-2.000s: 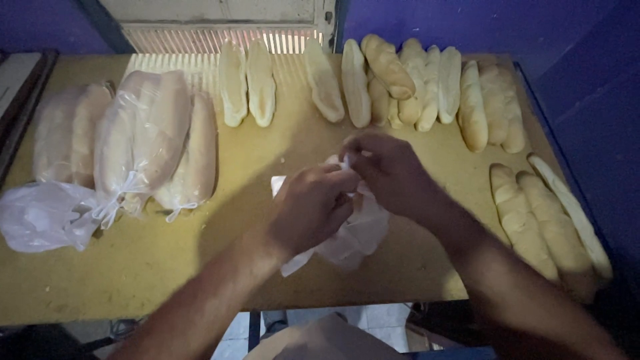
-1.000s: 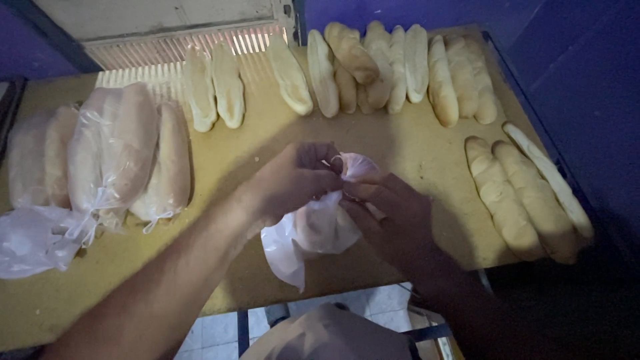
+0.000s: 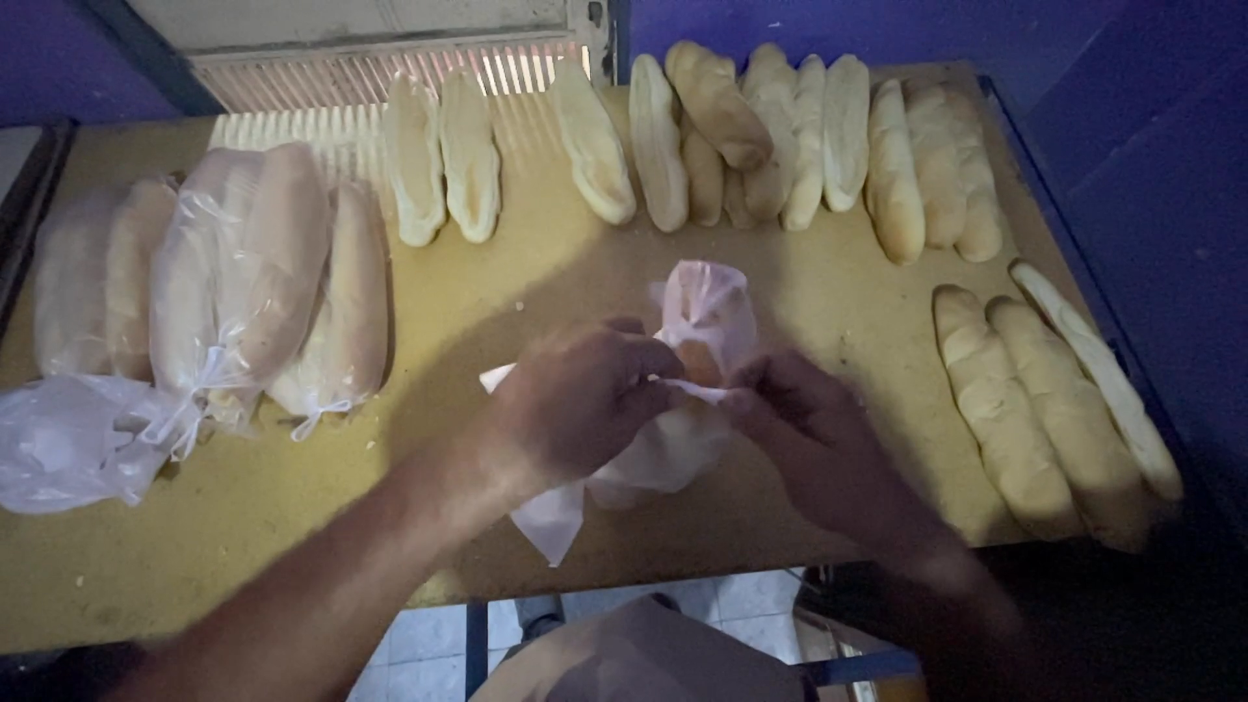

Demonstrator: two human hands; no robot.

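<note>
Near the table's front edge, a thin translucent plastic bag lies beneath and between my hands, with something brownish, likely bread, showing through it. My left hand pinches one end of a twisted white strip of the plastic. The other end is between the fingers of my right hand. Beyond my fingers a pinkish bagged end points away from me. My fingers hide part of the twisted strip, and how it joins the bag cannot be told.
Bagged loaves with knotted ends lie at the left, beside a crumpled plastic bag. Several unwrapped long loaves line the back of the yellow table. More loaves lie at the right edge. A purple wall stands behind.
My hands have moved apart a little, with the twisted strip now stretched between them. The bagged end now shows beyond my fingers.
</note>
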